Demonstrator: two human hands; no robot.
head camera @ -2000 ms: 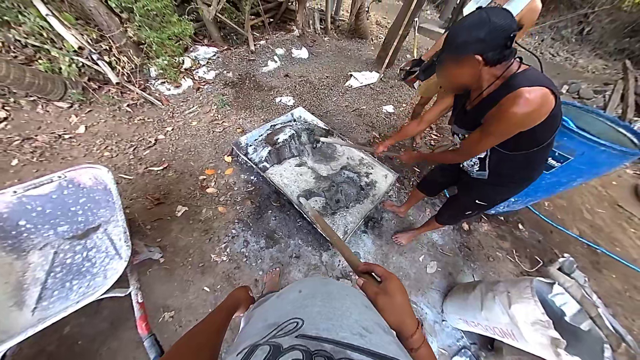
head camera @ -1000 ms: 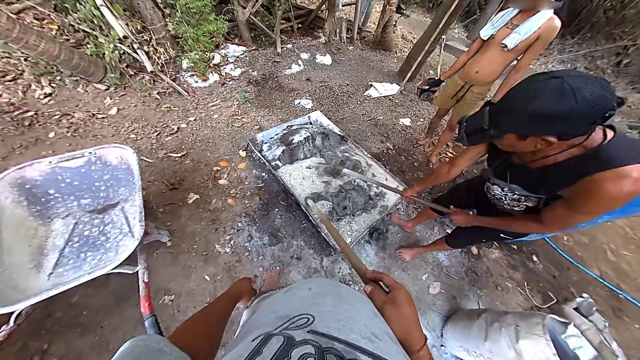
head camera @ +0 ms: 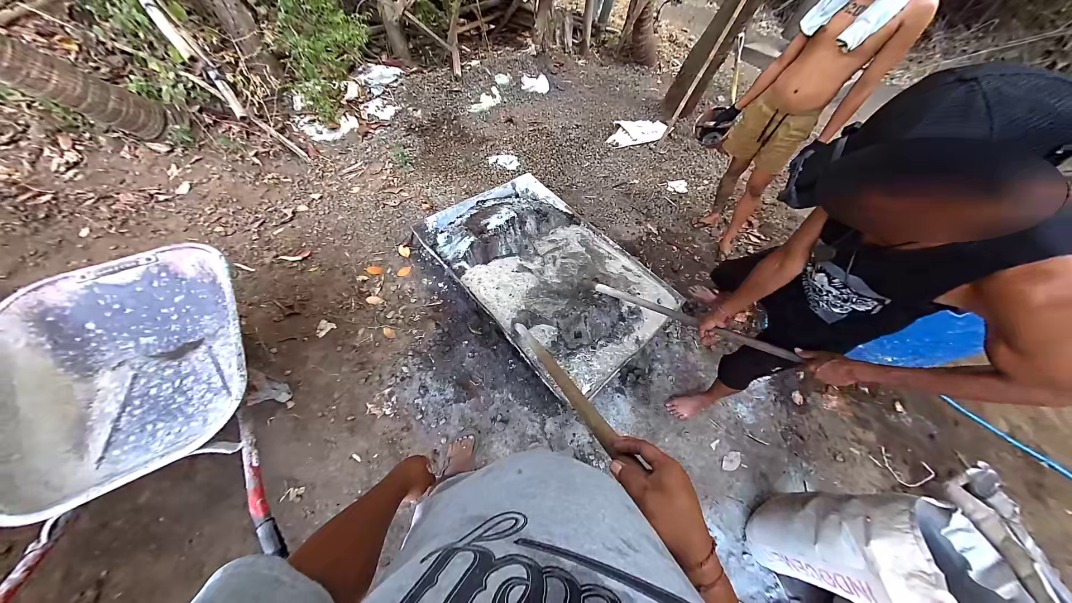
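My right hand (head camera: 653, 481) grips a wooden handle (head camera: 565, 385) that slants forward over the near edge of a shallow rectangular tray (head camera: 615, 243). Any tool head on its far end cannot be made out. In the tray lies a grey, powdery and partly wet mixture (head camera: 511, 285), with darker patches in the middle and at the back. My left hand (head camera: 414, 477) is low beside my shirt, close to my bare foot; its fingers are not clear. On the right a co-worker in a black cap holds a long pole (head camera: 695, 318) with both hands, its tip over the dark mixture.
A wheelbarrow (head camera: 159, 360) with a whitish, speckled pan stands at left. Printed sacks (head camera: 837, 536) lie at lower right. A blue container (head camera: 921, 339) and a blue hose (head camera: 1005, 440) are behind the co-worker. Another person stands at the back right, near a leaning post (head camera: 708, 59).
The co-worker, whose hands were near the tray's right edge with no pole visible, now holds a pole over the mixture and leans closer. My right hand stays on the handle.
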